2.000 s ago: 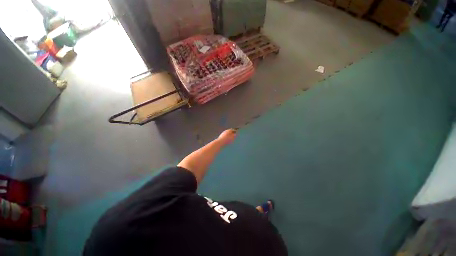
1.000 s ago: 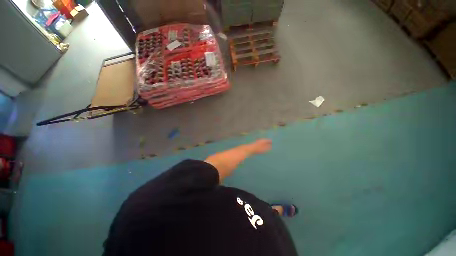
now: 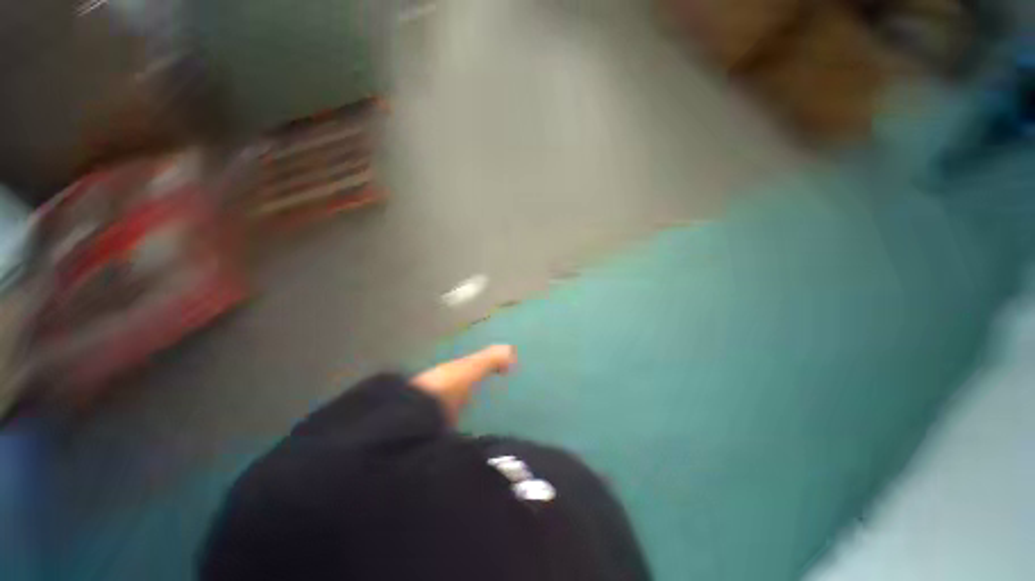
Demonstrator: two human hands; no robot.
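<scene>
The frame is strongly blurred. My left hand (image 3: 495,360) hangs in front of my dark shirt, above the green floor (image 3: 704,375). It looks small and smeared; its fingers and anything in them cannot be made out. My right hand is not in view. Nothing is seen being worked on. Nearest ahead, a stack of red trays (image 3: 148,284) under film stands on the grey floor at the left. A slatted wooden pallet (image 3: 312,165) is just behind it, below a large green wrapped block (image 3: 284,57).
A small white scrap (image 3: 464,291) lies on the grey floor (image 3: 511,148) near the worn line where it meets the green. Brown cartons (image 3: 794,68) stand at the top right. A pale surface (image 3: 965,477) fills the lower right. A dark blue shape (image 3: 999,114) is at the right edge.
The view has swung right: the red stack and pallet have moved to the left edge, and the trolley has left the picture. The sandalled foot no longer shows.
</scene>
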